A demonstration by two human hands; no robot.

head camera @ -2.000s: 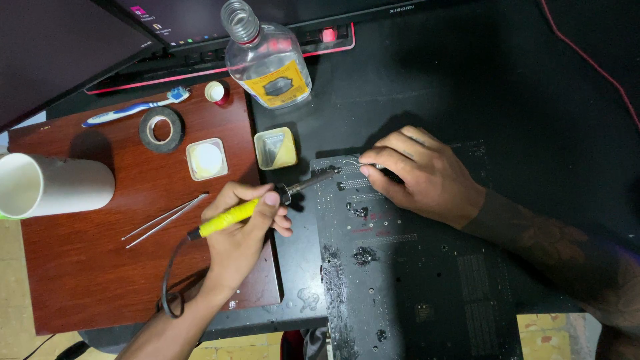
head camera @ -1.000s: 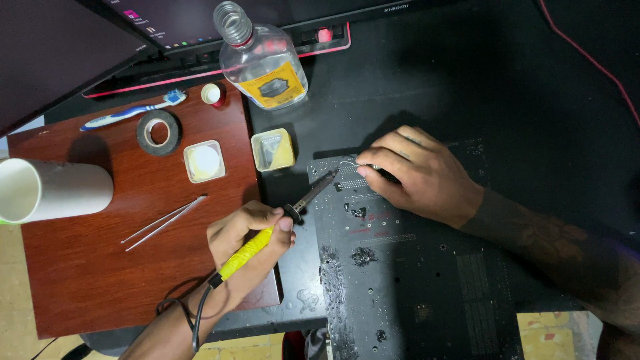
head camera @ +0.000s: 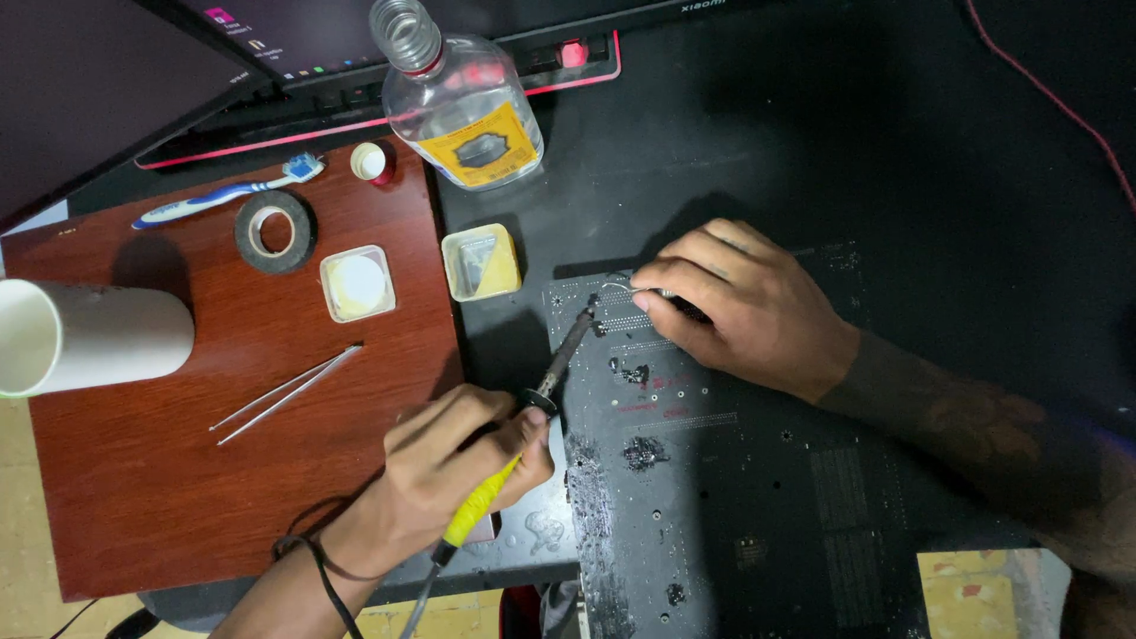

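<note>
My left hand (head camera: pixel 470 461) grips a soldering iron (head camera: pixel 484 497) by its yellow handle. The iron's dark tip rests at or just over the upper left part of a black circuit board (head camera: pixel 754 479), by a row of pin holes. With the fingertips of my right hand (head camera: pixel 737 302) I pinch a thin curved wire (head camera: pixel 618 286), whose free end reaches close to the tip; whether they touch is unclear. Dark residue patches and red marks show on the board. Beneath my right palm, part of the board is hidden.
A wooden board (head camera: pixel 160 497) at the left bears tweezers (head camera: pixel 286 394), black tape (head camera: pixel 275 232), a toothbrush (head camera: pixel 222 197), a bottle cap (head camera: pixel 370 162), a small tub (head camera: pixel 358 283) and a white cup (head camera: pixel 124 337). Near it stand another tub (head camera: pixel 481 263) and a glass bottle (head camera: pixel 466 115). Monitors are behind.
My left hand has moved down and slightly left from two seconds ago, and the iron now stands at a steeper angle. My right hand has stayed in about the same place.
</note>
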